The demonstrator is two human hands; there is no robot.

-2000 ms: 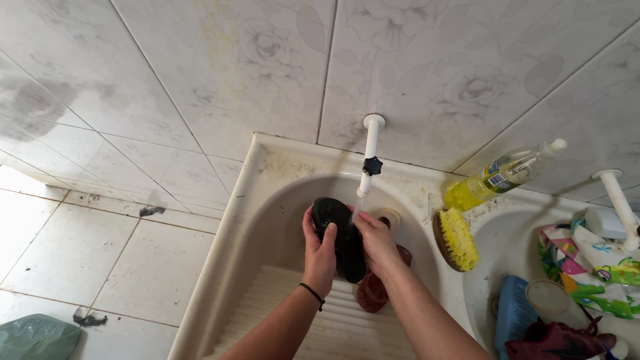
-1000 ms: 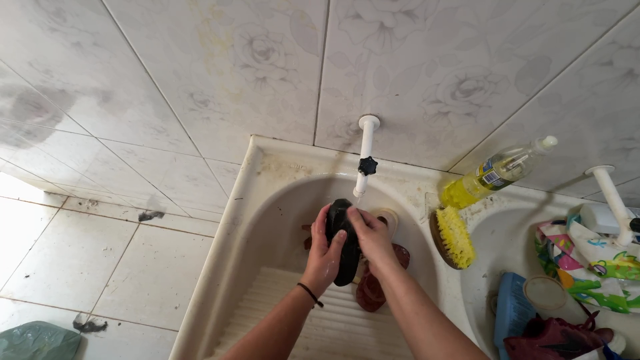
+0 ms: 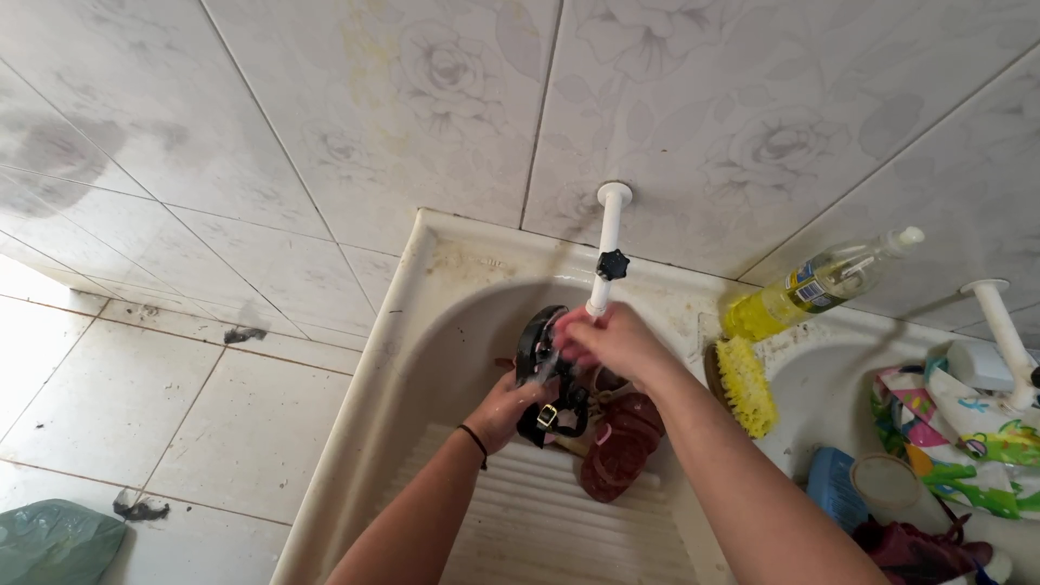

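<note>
A black strappy sandal with a gold buckle (image 3: 536, 341) is in my left hand (image 3: 505, 410), its strap side up, over the left basin of the laundry sink (image 3: 439, 357). My right hand (image 3: 597, 341) is beside the sandal's upper part, under the spout of the white tap (image 3: 607, 244); its fingers are bent and blurred, and whether they grip a strap is unclear. Water runs over the sandal. A dark red sandal (image 3: 613, 459) lies in the basin below my right hand, partly on the ribbed washboard (image 3: 520, 504). Other footwear beneath the hands is mostly hidden.
A yellow-bristled brush (image 3: 746, 388) and a bottle of yellow liquid (image 3: 804, 288) rest on the divider and back ledge. The right basin holds a blue brush (image 3: 835, 487), a cup (image 3: 886, 481), a colourful cloth (image 3: 959, 431) and a maroon item (image 3: 918, 548). A second tap (image 3: 1003, 333) stands above it.
The black sandal has been turned from its plain sole side to show its straps and buckle. My right hand has moved up under the spout, and my left hand has moved lower on the sandal.
</note>
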